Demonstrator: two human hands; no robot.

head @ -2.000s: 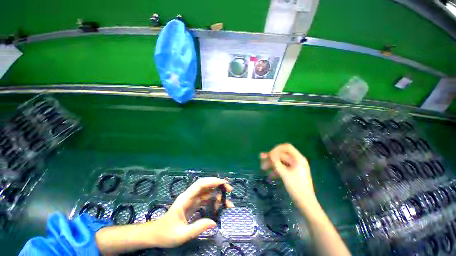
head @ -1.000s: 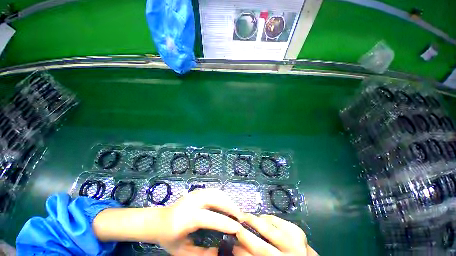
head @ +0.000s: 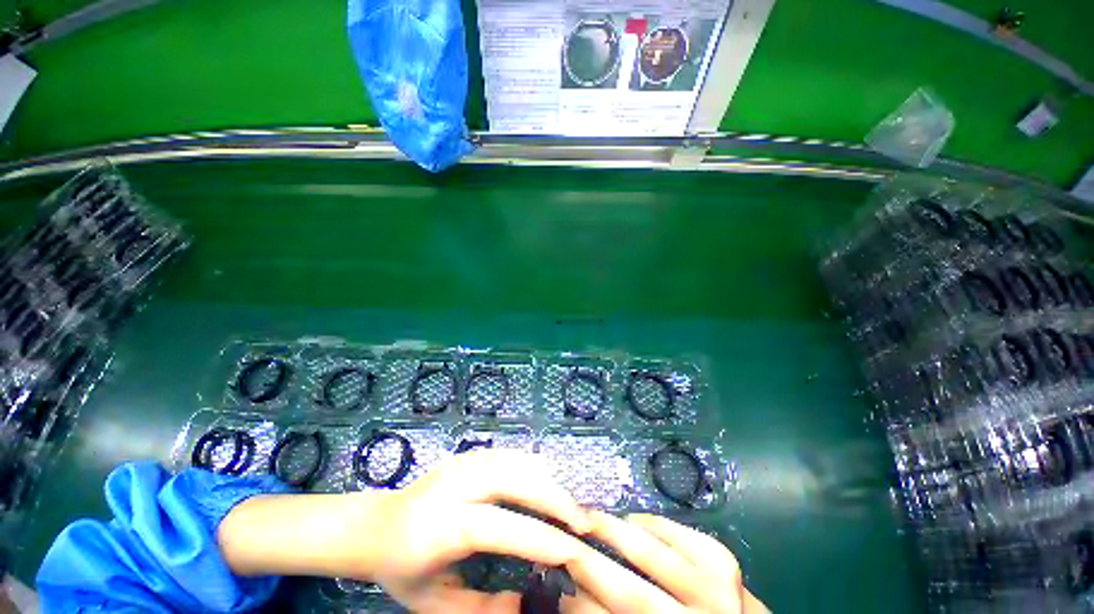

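Observation:
My left hand is bare, with a blue sleeve cover on the forearm, and holds a black watch case ring low in the centre. My right hand meets it from the right, its fingers against the same ring. The fingers hide most of the ring, and the picture's lower edge cuts both hands off. Under and beyond the hands lies a clear blister tray with black rings in its pockets. One pocket right above the hands holds no ring.
Tray stacks full of rings stand at the left and right. Behind are a metal rail, a hanging blue plastic cover, an instruction sheet and a small clear bag. Brown cardboard shows at the lower left edge.
My right hand has come from the upper right to meet my left hand at the ring. The view has tilted down. Over the last second the hands have barely moved.

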